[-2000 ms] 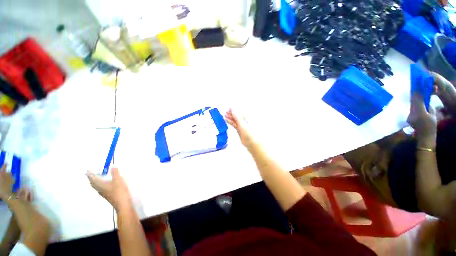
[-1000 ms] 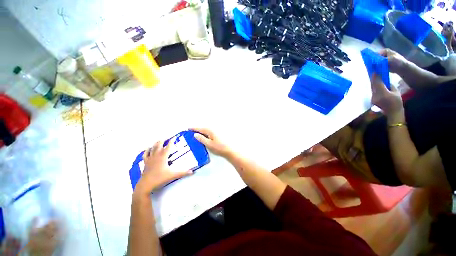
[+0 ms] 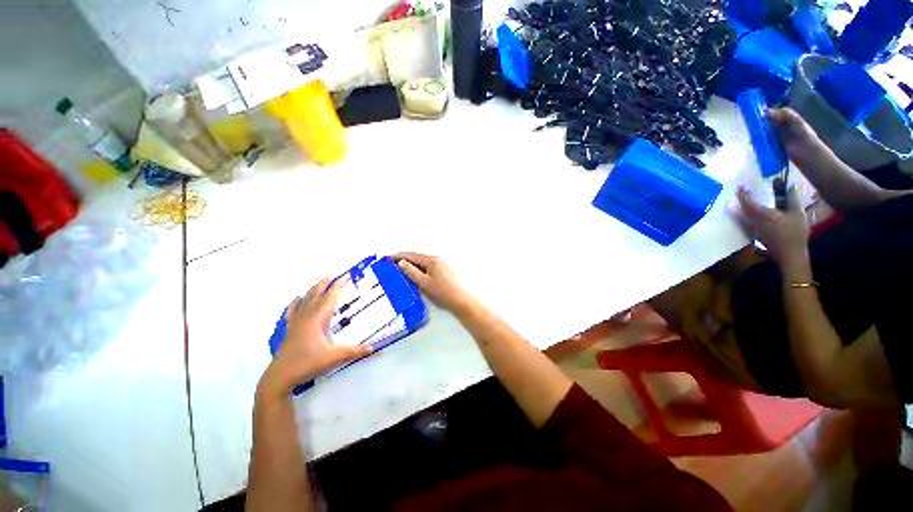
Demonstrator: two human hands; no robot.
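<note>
A pile of white retail boxes (image 3: 378,305) with blue flaps and printed black cable pictures lies on the white table (image 3: 481,240) in front of me. My left hand (image 3: 312,340) lies spread over the left part of the pile, with fingers on its top and the thumb along its near side. My right hand (image 3: 430,278) is at the pile's far right corner, its fingers against the blue flaps. How firmly either hand grips is hard to see.
A stack of blue trays (image 3: 658,192) stands at right before a black cable heap (image 3: 626,75). A neighbour's hands (image 3: 786,215) hold a blue tray. A yellow container (image 3: 310,122), rubber bands (image 3: 170,207) and clear plastic bags (image 3: 75,290) lie back and left.
Both hands have come to the pile, which they were apart from two seconds ago. Since one second ago they have barely moved on it. The neighbour's hands have shifted, and the view has swung.
</note>
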